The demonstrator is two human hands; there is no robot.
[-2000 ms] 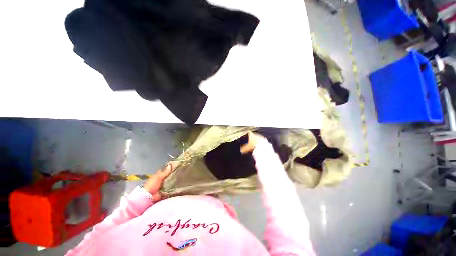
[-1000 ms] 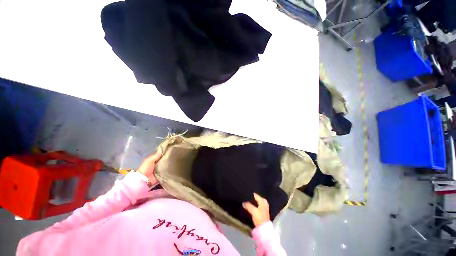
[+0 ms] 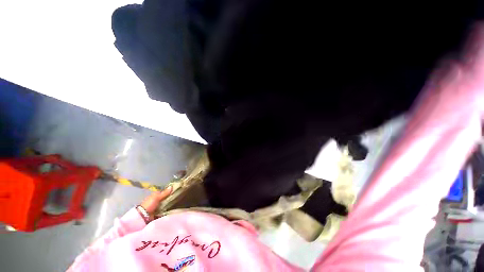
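Observation:
My left hand [image 3: 154,201] grips the left rim of a beige woven sack [image 3: 186,195] below the table edge. A large black garment [image 3: 318,74] rises out of the sack and fills the upper middle and right, close to the camera; its lower part is still inside the sack mouth. My right arm, in a blurred pink sleeve, reaches up to the right edge; the right hand itself is not visible. Another black garment [image 3: 154,53] lies on the white table [image 3: 63,64], partly covered by the raised one.
A red-orange plastic stool [image 3: 21,194] stands on the grey floor at the left, near yellow-black floor tape [image 3: 132,183]. A second sack [image 3: 345,178] with black cloth is at the right of the first. Part of a blue bin [image 3: 455,188] shows at the right.
My right hand was on the cloth in the sack; the right arm has now swung up and right out of view. Black cloth has come up from the sack. My left hand stays on the rim.

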